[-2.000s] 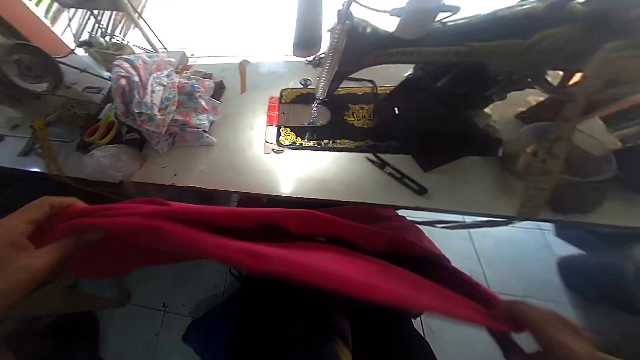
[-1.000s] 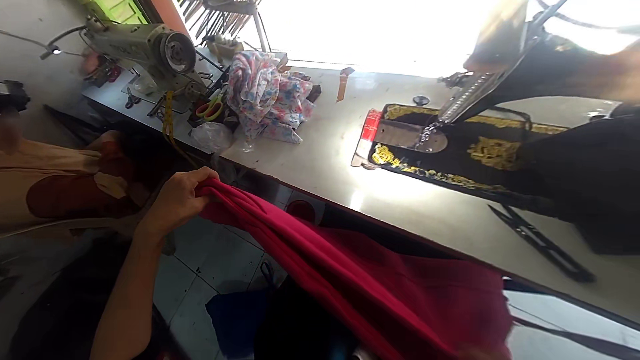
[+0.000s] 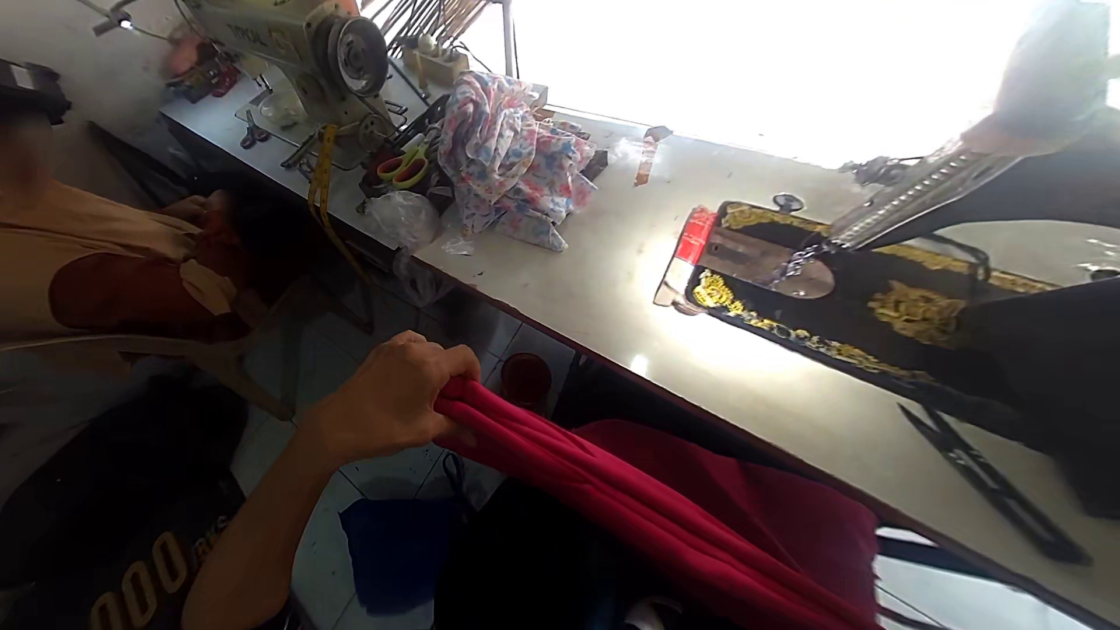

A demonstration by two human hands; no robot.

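My left hand (image 3: pixel 398 394) grips one gathered end of a dark red cloth (image 3: pixel 665 516), left of the table's front edge. The cloth stretches in folds down to the right, over my lap, and runs out of the bottom of the view. My right hand is out of view. Beyond the cloth, a black sewing machine (image 3: pixel 927 306) with gold decoration stands on the table (image 3: pixel 560 306). A red piece (image 3: pixel 696 234) lies at the left end of its bed. Black thread snips (image 3: pixel 993 481) lie on the table in front of the machine.
Crumpled floral cloth (image 3: pixel 503 157), yellow-green scissors (image 3: pixel 404 166), a plastic bag (image 3: pixel 402 219) and a yellow tape measure (image 3: pixel 322 175) lie on the left part of the table. A second sewing machine (image 3: pixel 297 52) stands beyond. A person (image 3: pixel 105 262) sits at the left. Blue cloth (image 3: pixel 394 551) lies below.
The view has swung left, bringing the second machine and the seated person into sight. The red cloth, earlier stretched between both hands, now slants down to the right. My right hand has left the view.
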